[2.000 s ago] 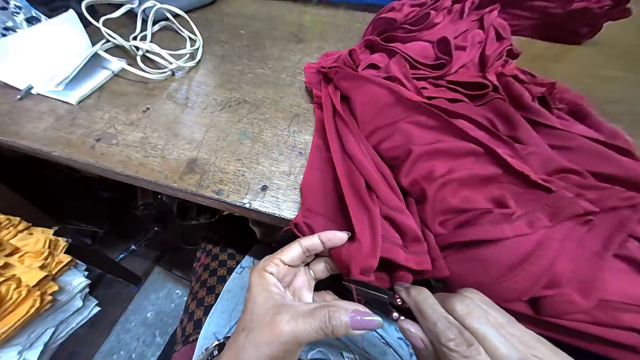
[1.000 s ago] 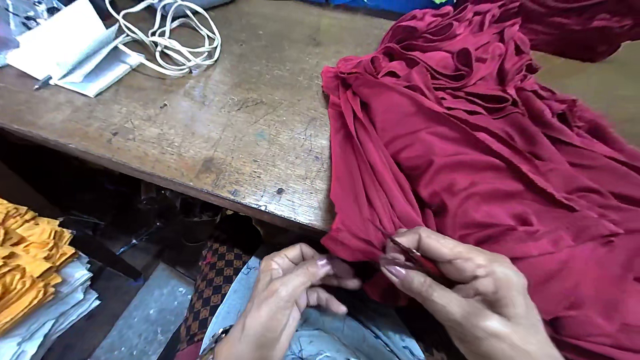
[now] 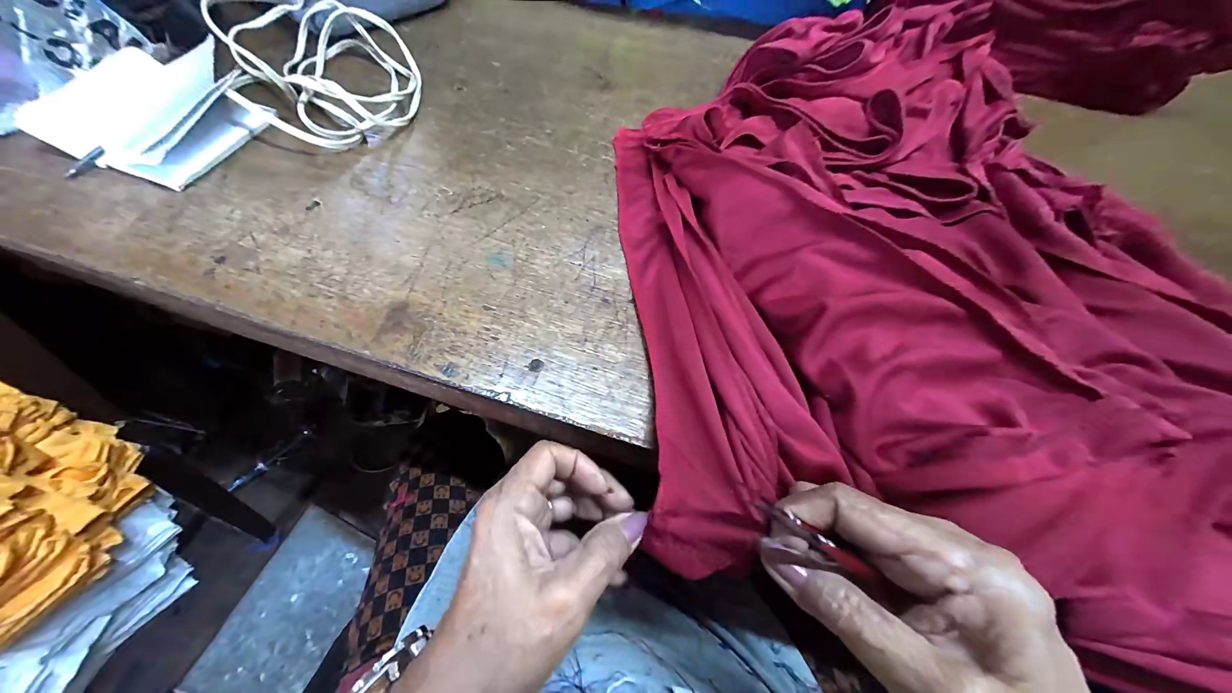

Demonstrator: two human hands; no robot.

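Dark red knit fabric (image 3: pixel 895 346) lies heaped and folded on the wooden table, its near left corner hanging over the front edge. At that corner, my left hand (image 3: pixel 553 558) has its thumb and fingertips against the fabric's edge; whether they pinch it cannot be told. My right hand (image 3: pixel 895 577) is closed around small metal thread snips (image 3: pixel 818 544) with a red part, their tips beside the hanging fabric. The palm side of the right hand and most of the snips' body are hidden.
The wooden table's (image 3: pixel 462 260) front edge runs above my lap. White papers (image 3: pixel 144 115), a pen (image 3: pixel 85 162) and a coiled white cord (image 3: pixel 332 77) lie at the back left. Stacked orange cloth pieces (image 3: pixel 58 510) and pale ones (image 3: pixel 115 597) stand at lower left.
The snips were lower against the fabric two seconds ago; one second ago my right hand held them at its hanging corner. My left hand has come to the fabric's left edge since then.
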